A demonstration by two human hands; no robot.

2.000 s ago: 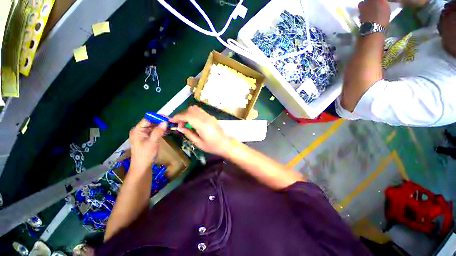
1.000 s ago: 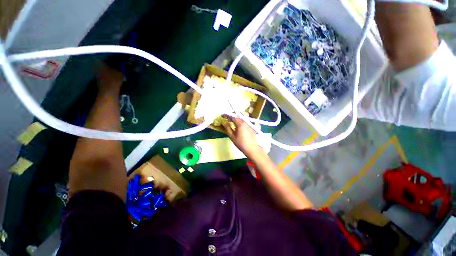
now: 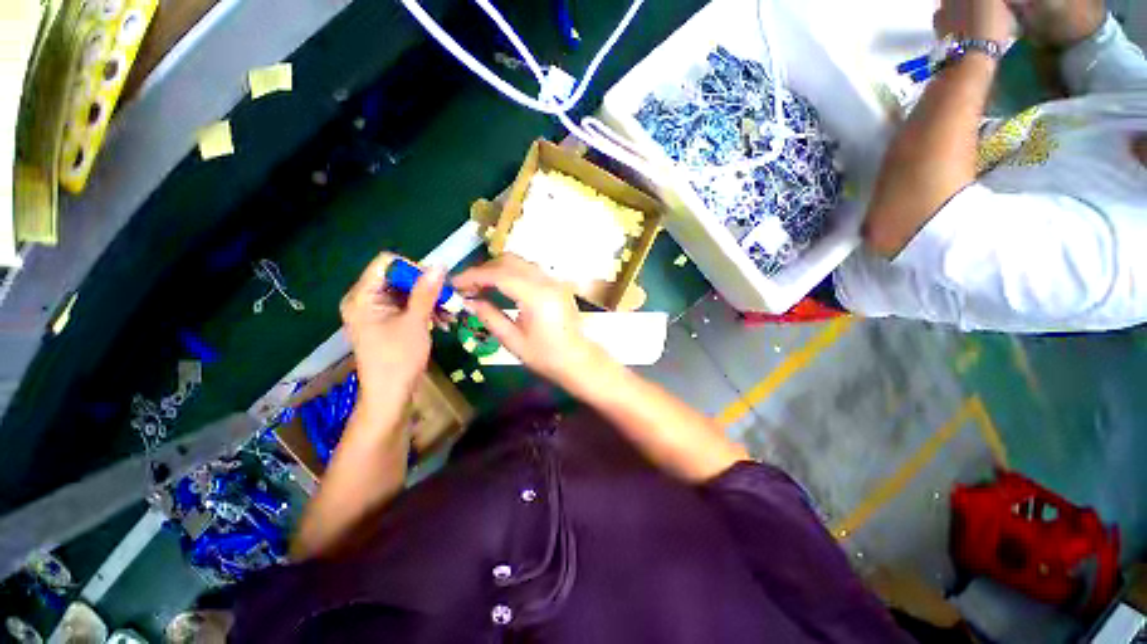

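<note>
My left hand [image 3: 387, 330] holds a blue cylinder [image 3: 421, 284] in its fingertips, in front of my chest. My right hand [image 3: 535, 315] is at the cylinder's near end, fingertips bent around a small pale piece [image 3: 454, 302], probably a pad. The green tape roll [image 3: 477, 335] lies just below my right fingers, partly hidden, beside a pale backing strip [image 3: 629, 337]. The open pad box [image 3: 566, 233] full of cream pieces is beyond my right hand. The blue-part box [image 3: 434, 415] holds blue cylinders and is partly covered by my left forearm.
A white foam bin [image 3: 790, 296] with a silvery wired heap stands right of the pad box. White cables [image 3: 535, 101] hang by it. A coworker's arm [image 3: 925, 164] is beyond. Joined blue units [image 3: 233, 522] lie far left. Wired parts [image 3: 277, 287] lie on the belt. A red object [image 3: 1031, 538] is on the floor.
My left hand has come back from over the belt and now holds a blue cylinder. My right hand has left the pad box and met it. The cables no longer cross the pad box.
</note>
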